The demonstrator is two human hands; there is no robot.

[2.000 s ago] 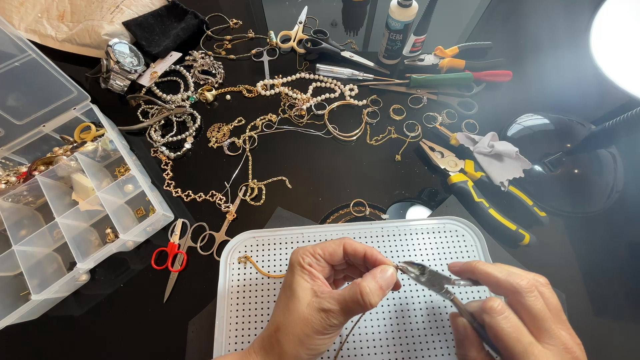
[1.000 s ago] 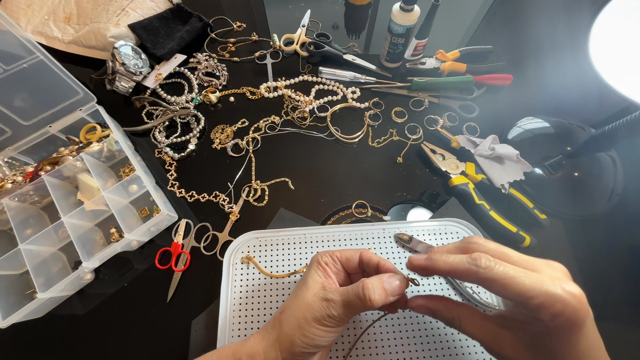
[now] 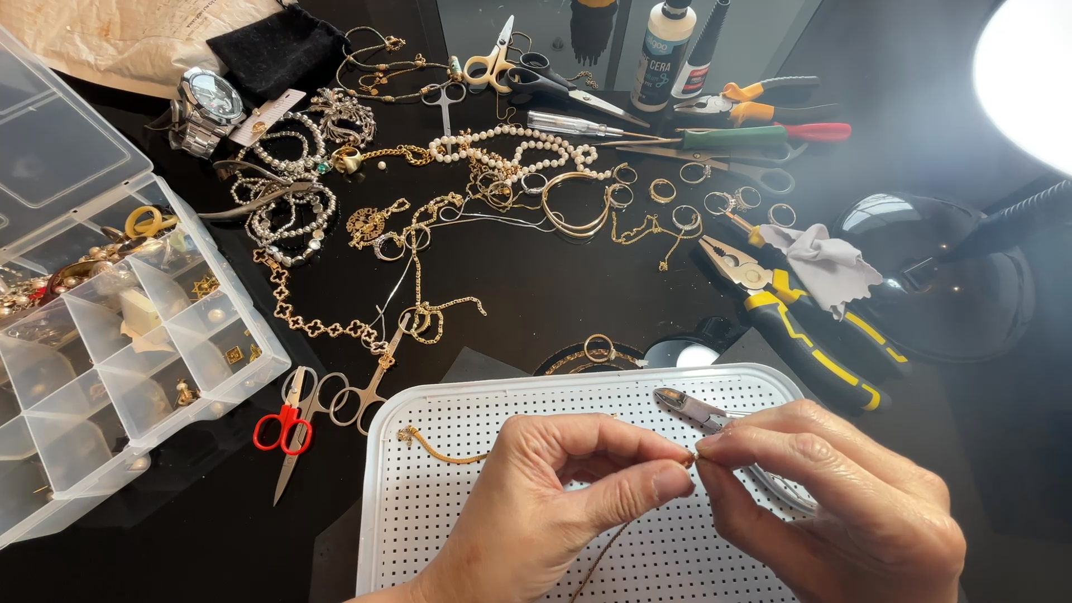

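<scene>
Over a white perforated tray (image 3: 519, 387), my left hand (image 3: 569, 494) pinches the end of a thin cord or chain (image 3: 599, 559) between thumb and index finger. Fingertips of my right hand (image 3: 825, 494) meet it there, closed on a tiny metal piece at the same end, mostly hidden by the fingers. A pair of small cutting pliers (image 3: 688, 408) lies on the tray behind my right hand, its handles partly covered. One gold-coloured chain (image 3: 444, 456) rests on the tray's left side and passes behind my left hand.
A clear compartment box (image 3: 201, 368) with jewellery stands left. Red-handled scissors (image 3: 285, 427) lie beside it. Beyond the tray are a pearl necklace (image 3: 536, 151), rings, chains and a wristwatch (image 3: 209, 105). Yellow-black pliers (image 3: 796, 335) lie right, near a lamp base (image 3: 930, 268) and its bright head (image 3: 1026, 84).
Two seconds ago my right hand held the cutting pliers at the cord's end; now they lie on the tray. My right fingertips have come to the piece in my left hand.
</scene>
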